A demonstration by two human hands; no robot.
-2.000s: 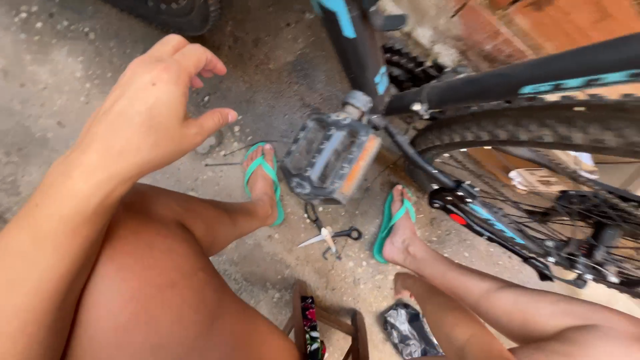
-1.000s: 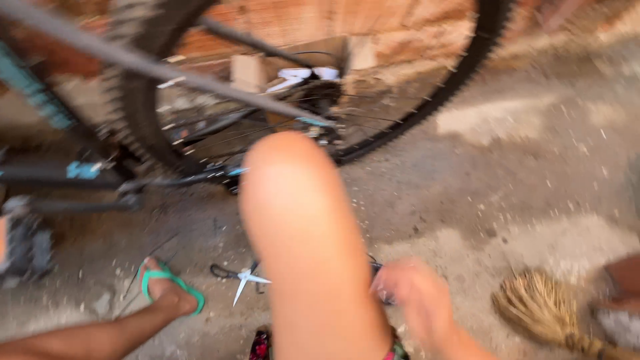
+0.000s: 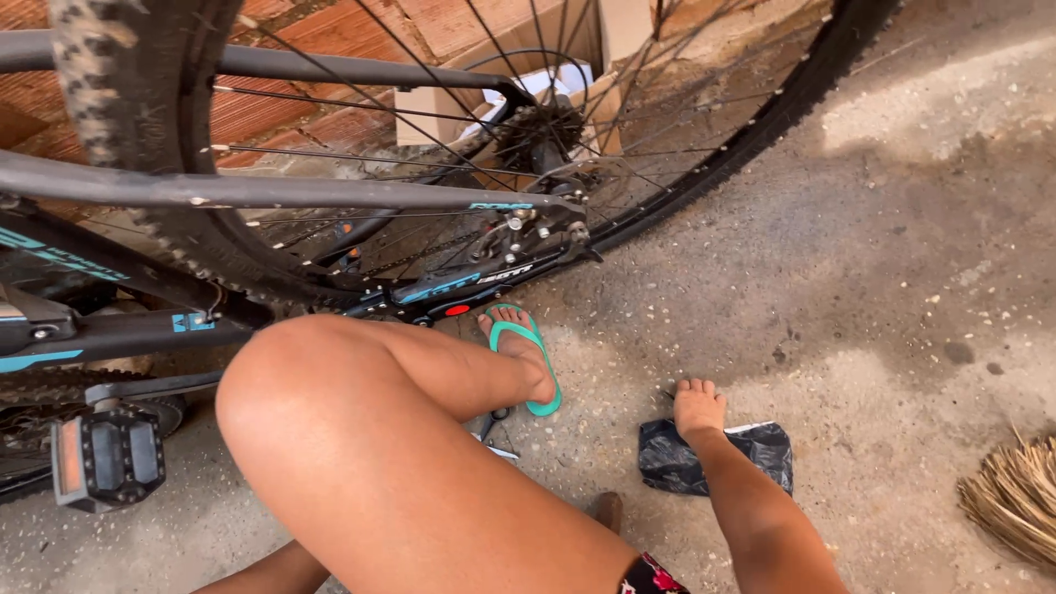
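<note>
My right hand [image 3: 700,407] reaches down to the floor at the edge of a crumpled black plastic bag [image 3: 672,462]. Its fingers point away from me, and a small dark tip shows beside them; what it grips, if anything, is hidden. My left hand is out of the picture. Scissors [image 3: 495,437] lie on the concrete, partly hidden behind my leg. Ahead and to the left stands a black and blue bicycle, with its rear wheel [image 3: 726,157], kickstand [image 3: 458,310] and pedal [image 3: 111,460] in view.
A straw broom [image 3: 1015,495] lies at the right edge. Behind the wheel, an open cardboard box [image 3: 433,120] with white papers rests by the brick wall [image 3: 346,49]. My foot in a green flip-flop [image 3: 544,396] is beside the bicycle. A wooden stool leg [image 3: 609,510] shows below.
The view has swung right, toward the rear wheel. My left hand, raised two seconds ago, has left the picture. My right hand now reaches to the floor by the black bag.
</note>
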